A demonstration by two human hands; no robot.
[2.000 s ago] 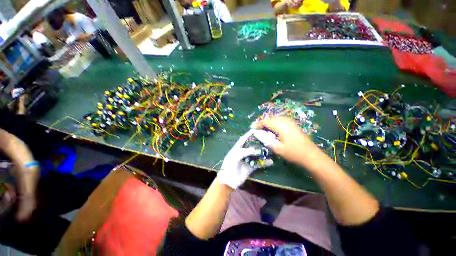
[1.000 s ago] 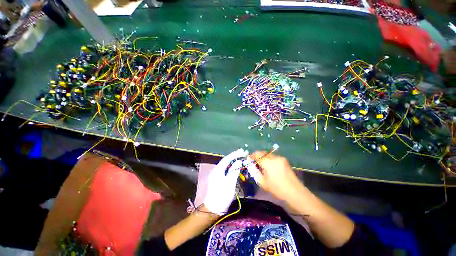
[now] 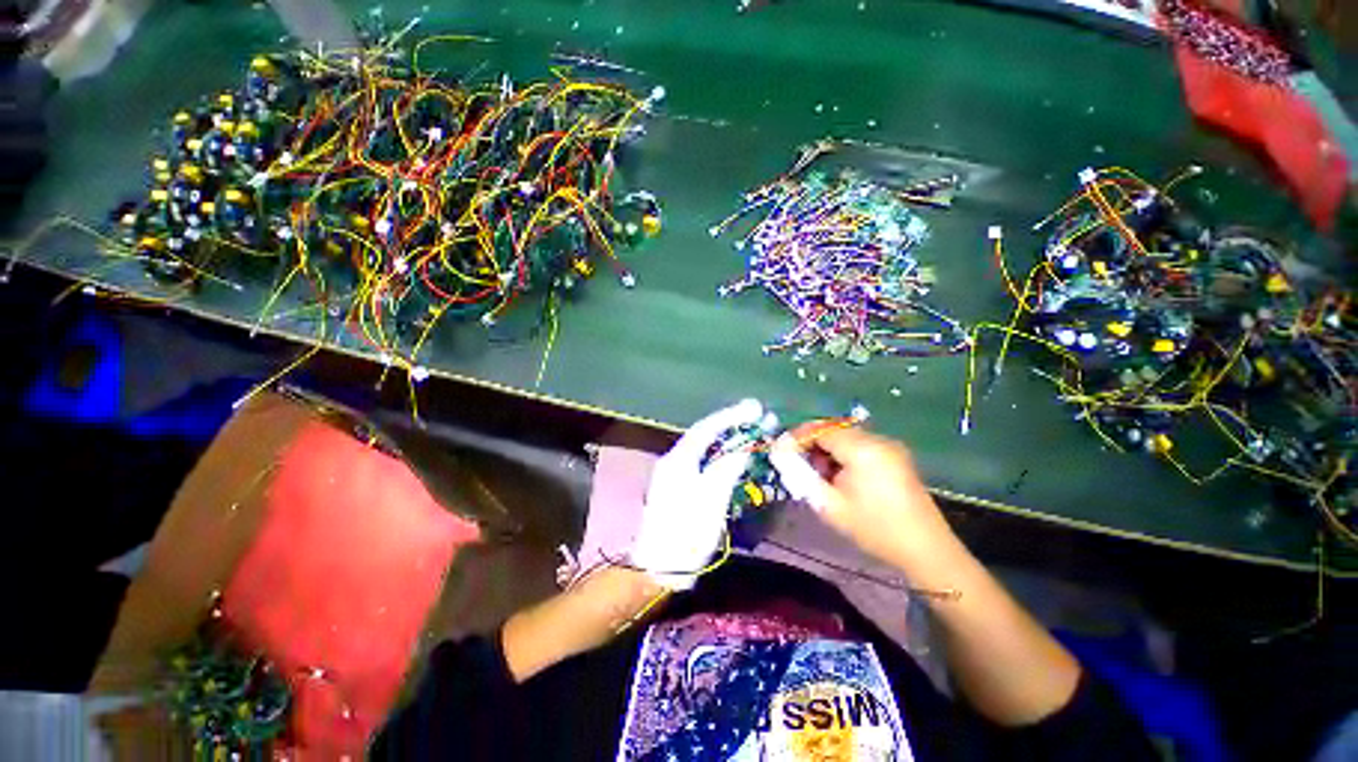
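My left hand, in a white glove, holds a small green wired circuit board with yellow parts above my lap, in front of the bench edge. Long wires from it trail over my left wrist and to the right under my right hand. My right hand, mostly bare with white finger covers, is at the board's right side. Its fingers pinch a reddish-orange wire with a white end. The fingertips partly hide the board and the exact joint. A pile of short purple and white connector leads lies on the green bench.
A large pile of boards with red and yellow wires lies on the left. Another board pile lies on the right. An open cardboard box with a red liner sheet is at lower left. A red sheet is at far right.
The view has tilted down from the far side of the bench. My hands have moved from beside the lead pile to above my lap, and a reddish wire now shows between my right fingers.
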